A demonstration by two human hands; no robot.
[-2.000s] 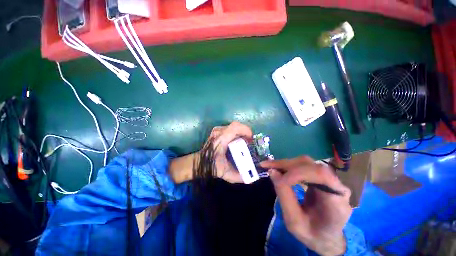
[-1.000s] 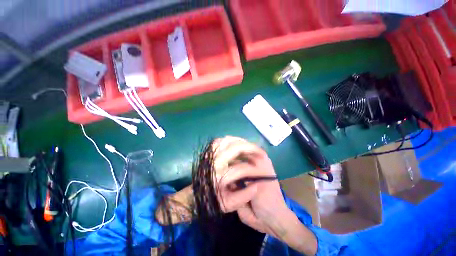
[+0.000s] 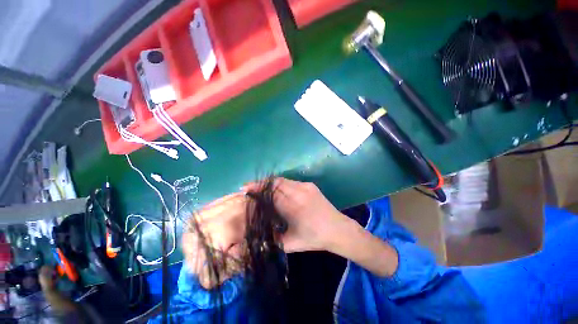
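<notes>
My left hand (image 3: pixel 218 237) and my right hand (image 3: pixel 305 212) are close together at the bench's front edge, with curled fingers. Dark hair-like strands hang over them. What they hold is hidden by the fingers and strands; a small dark spot shows by my right fingers, too unclear to name. A loose white case (image 3: pixel 333 118) lies flat on the green mat beyond my right hand. Beside it lies the black electric screwdriver (image 3: pixel 402 145) with a yellow band and an orange ring.
A red foam tray (image 3: pixel 250 74) at upper left holds white units with leads and pale covers. A small mallet (image 3: pixel 405 92) and black fan (image 3: pixel 470 65) are at right. A loose USB cable (image 3: pixel 172 218) is at left. Below right is an open cardboard box (image 3: pixel 507 247). Another person's hand (image 3: pixel 54 288) shows at lower left.
The view has shifted and turned. The white case and dark rod seen at my hands two seconds ago are no longer clearly visible. My right hand has moved from over my left to its right side.
</notes>
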